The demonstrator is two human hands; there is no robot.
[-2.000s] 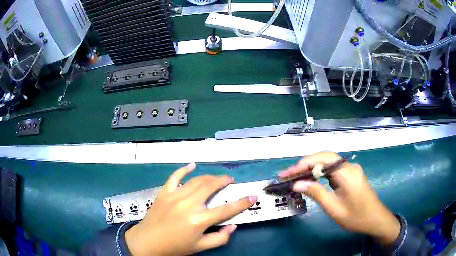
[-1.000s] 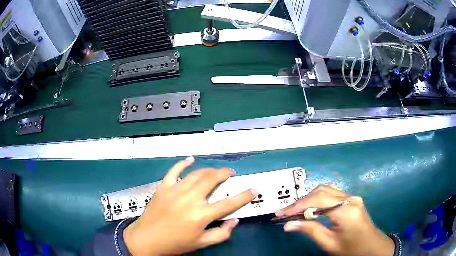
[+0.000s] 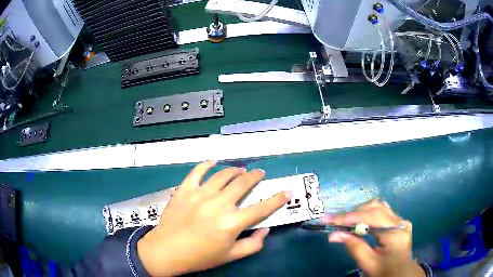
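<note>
A bright silver fixture plate [image 3: 281, 215] lies on the green mat, its right end with screws showing. A similar bright plate section [image 3: 127, 209] with several dark nests shows left of my left hand; the part between is hidden, so I cannot tell whether they are one plate. My left hand [image 3: 202, 227] is bare and spread over the plate, holding it, thumb at the front edge and index fingertip beside the rightmost nest. My right hand [image 3: 378, 235] pinches dark tweezers [image 3: 373, 230] with a pale band, their tip at the plate's front right edge.
A white rail [image 3: 189, 153] runs behind the mat. Two four-nest plates [image 3: 178, 108] [image 3: 160, 66] and a small one [image 3: 34, 134] lie on the green belt. A ribbed dark stack [image 3: 127, 27], guide arms [image 3: 265, 77] and machines [image 3: 346, 24] stand beyond. A dark tray [image 3: 7, 208] is at left.
My right hand with the tweezers has moved from above the plate's right nests to its front right edge. My left index finger has shifted right along the plate. The view has shifted slightly.
</note>
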